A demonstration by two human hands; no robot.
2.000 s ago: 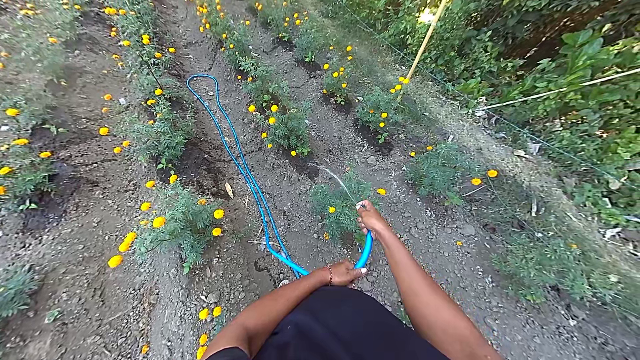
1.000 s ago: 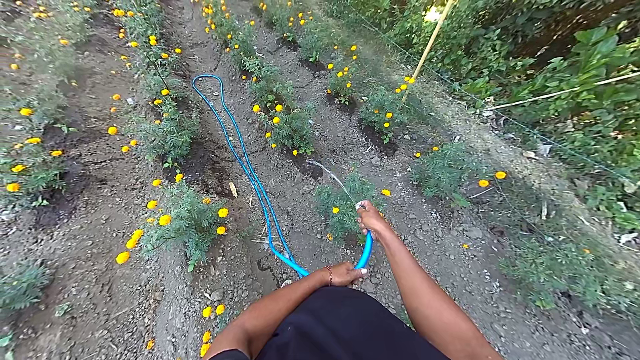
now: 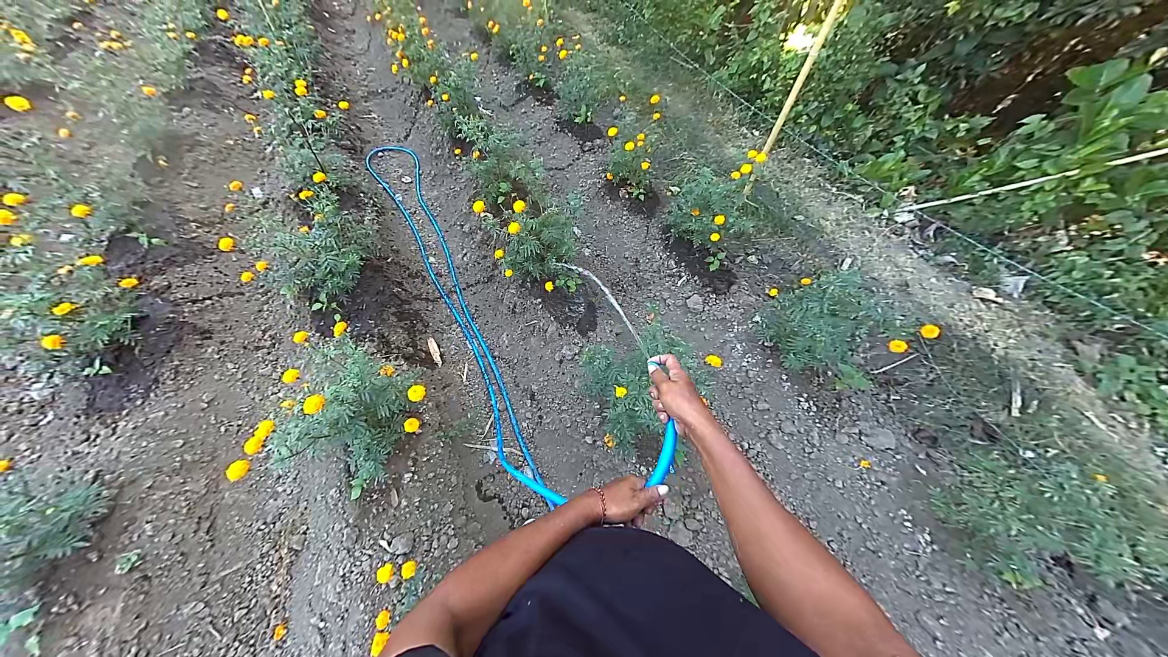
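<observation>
My right hand [image 3: 675,392] grips a blue garden hose [image 3: 664,456] close to its outlet. Water [image 3: 607,290] arcs from that end, up and to the left, onto the base of a marigold plant [image 3: 538,239]. Lower down, my left hand [image 3: 628,500] is closed around the hose just in front of my dark shirt. From there the hose runs left and lies on the soil as a long narrow loop [image 3: 456,301]. Another marigold plant [image 3: 620,388] stands directly left of my right hand, beneath the stream.
Rows of marigolds [image 3: 351,415] flank the furrow with the hose loop. Dark wet soil [image 3: 707,265] surrounds several plant bases. A bamboo pole [image 3: 803,78], a thin string line [image 3: 995,246] and dense green bushes [image 3: 1118,119] border the plot on the right.
The water stream now reaches farther out, to the plant beyond the nearest one. Both hands keep their hold on the hose. The view has shifted slightly.
</observation>
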